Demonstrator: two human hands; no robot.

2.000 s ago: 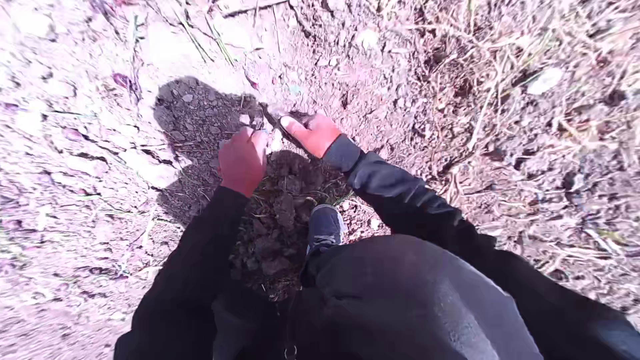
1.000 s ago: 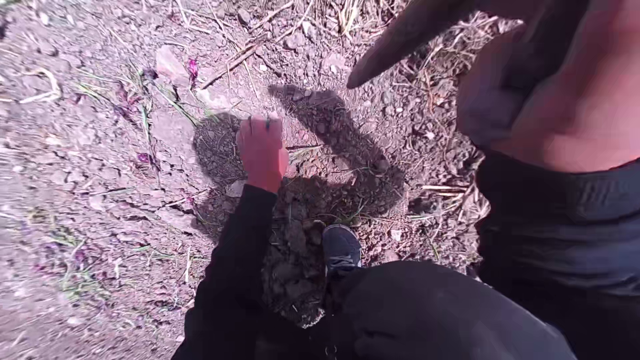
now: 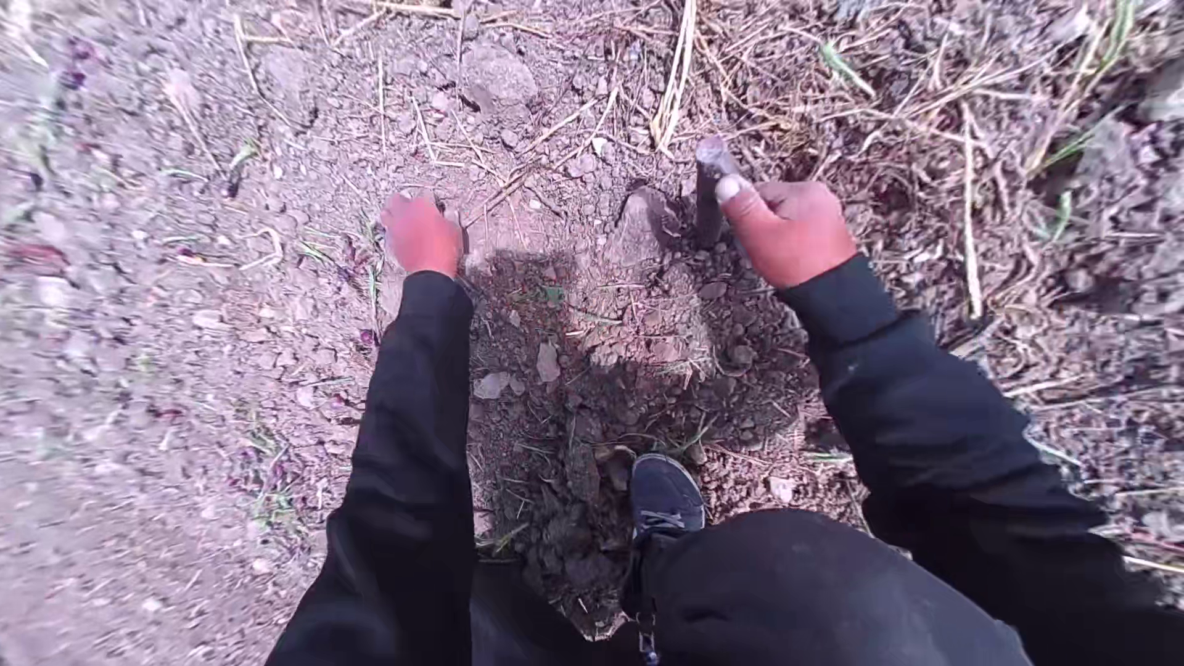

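My right hand (image 3: 791,227) grips a short dark handle (image 3: 710,180) that looks like a hand tool's, its top end showing above my thumb; the lower part is hidden or blends with the soil. Left of it lies a large clod of earth (image 3: 640,227). My left hand (image 3: 423,236), fingers curled, is low over the dry ground at the left; whether anything is in it cannot be seen. Between and below my hands is dark, loosened soil (image 3: 573,416), partly in shadow, with small stones and a few green leaves.
A grey laced shoe (image 3: 666,495) rests on the soil below the hands. Dry stalks (image 3: 680,74) and straw cover the ground at the top and right. A stone (image 3: 499,76) lies at the upper middle. Small purple-flowered plants (image 3: 268,472) grow at the left.
My right hand, raised near the camera with a dark tool one second ago, is now down by the ground. Two seconds ago both hands were close together.
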